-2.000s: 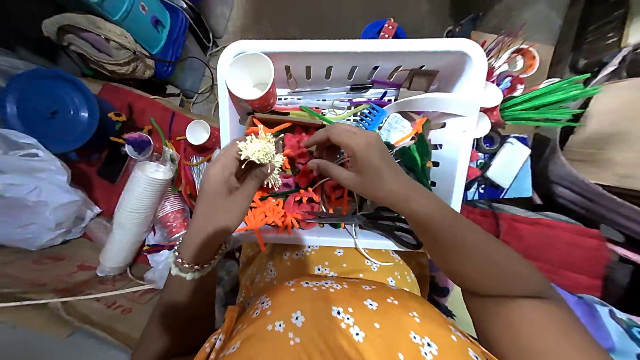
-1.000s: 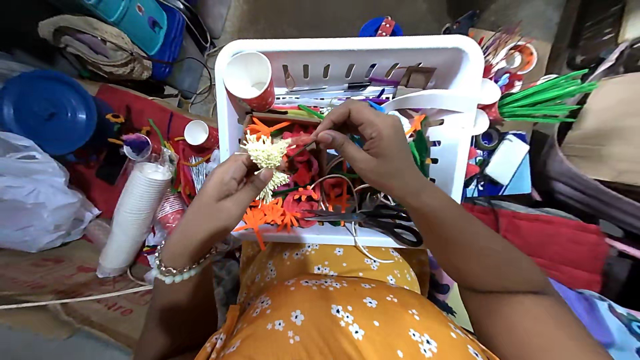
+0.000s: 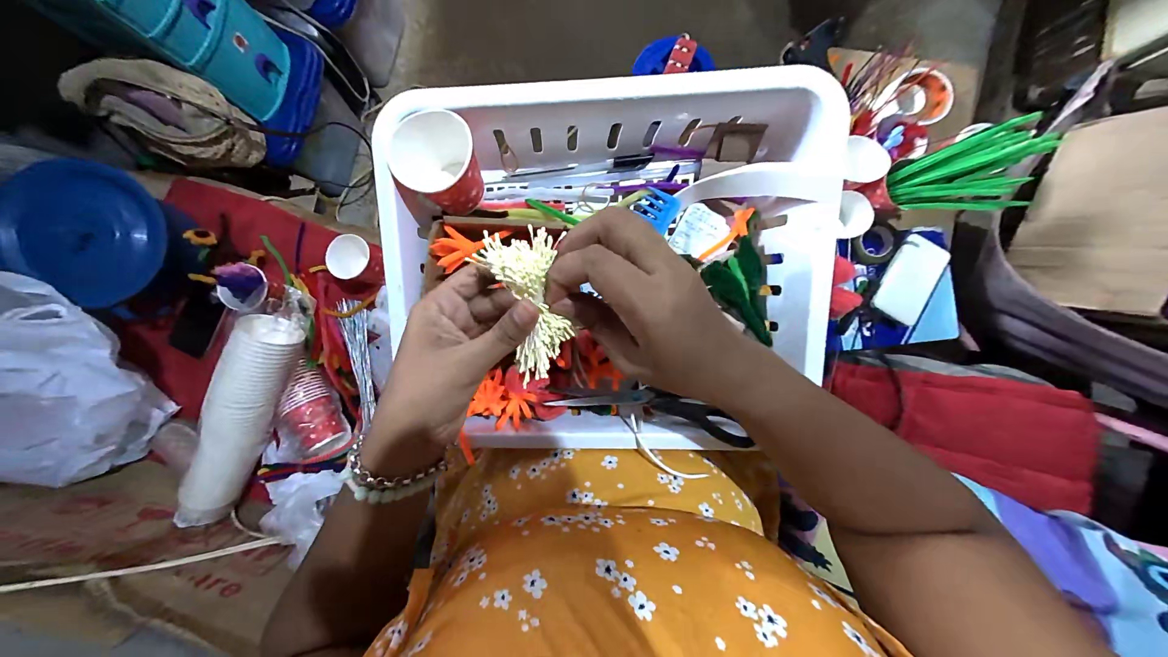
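My left hand grips a bundle of cream flower stamens, pinched at its middle so that both ends fan out. The fingers of my right hand close on the right side of that bundle, and their tips are partly hidden. Both hands are over a white plastic basket. Orange felt-like flowers and red pieces lie in the basket below the bundle. Scissors with dark handles rest across its near edge. A red paper cup stands in its far left corner.
Stacked white paper cups, a blue round lid and a white plastic bag are at the left. On the right are green pipe cleaners, a white box-like item and folded red cloth.
My right hand has come in to the cream stamens; two seconds ago it was apart from them, over the red pieces. My left hand has kept its hold on the bundle.
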